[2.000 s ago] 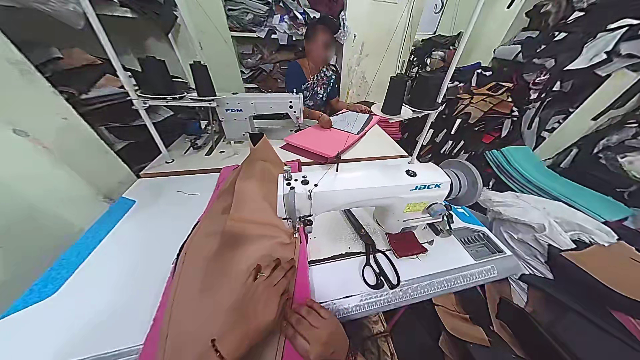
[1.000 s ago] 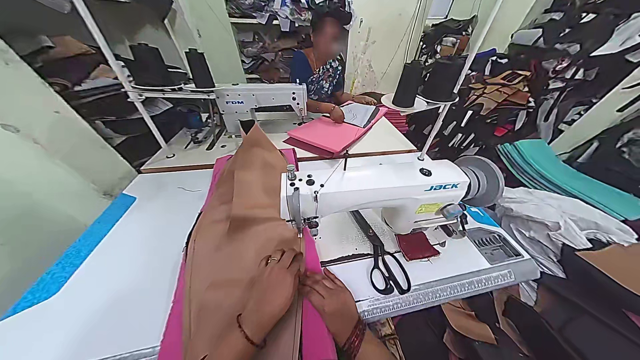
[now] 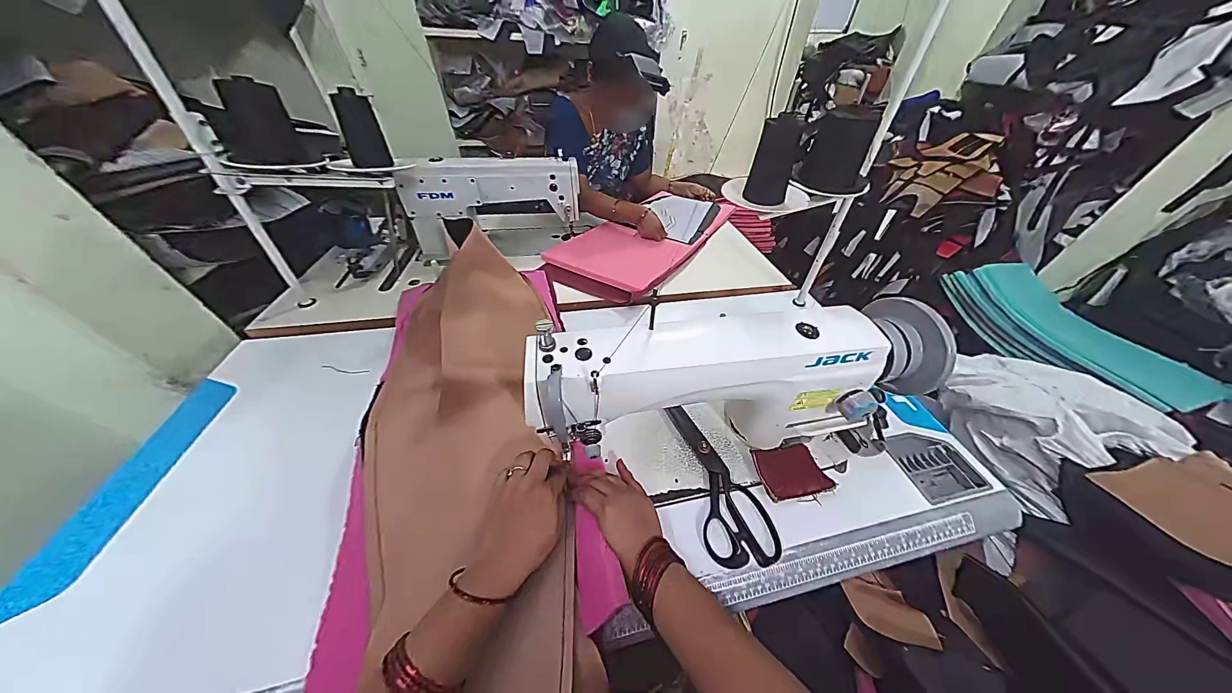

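Observation:
A white Jack sewing machine point(image 3: 703, 361) stands across the middle, its presser foot and needle area point(image 3: 577, 438) just beyond my fingertips. Under its left end runs a long tan fabric piece point(image 3: 452, 404) over bright pink fabric point(image 3: 597, 568). My left hand point(image 3: 525, 520) presses on the tan piece, fingertips pinching at its seam edge. My right hand point(image 3: 616, 505) lies beside it on the pink fabric, fingertips at the same seam and almost touching the left. Black-handled scissors point(image 3: 736, 525) and a dark red fabric scrap point(image 3: 792, 472) lie right of my hands.
Behind is an FDM sewing machine point(image 3: 491, 197), with a person point(image 3: 606, 125) at pink sheets point(image 3: 640, 255). Black thread cones point(image 3: 770, 164) stand on a rack. Teal fabric point(image 3: 1088, 332), white cloth point(image 3: 1059, 414) and dark and tan pieces point(image 3: 895, 606) are at right. A blue strip point(image 3: 125, 496) edges the left table.
My hands have moved up the seam, closer to the presser foot, and my left fingers have drawn in to pinch the edge. The view has shifted somewhat.

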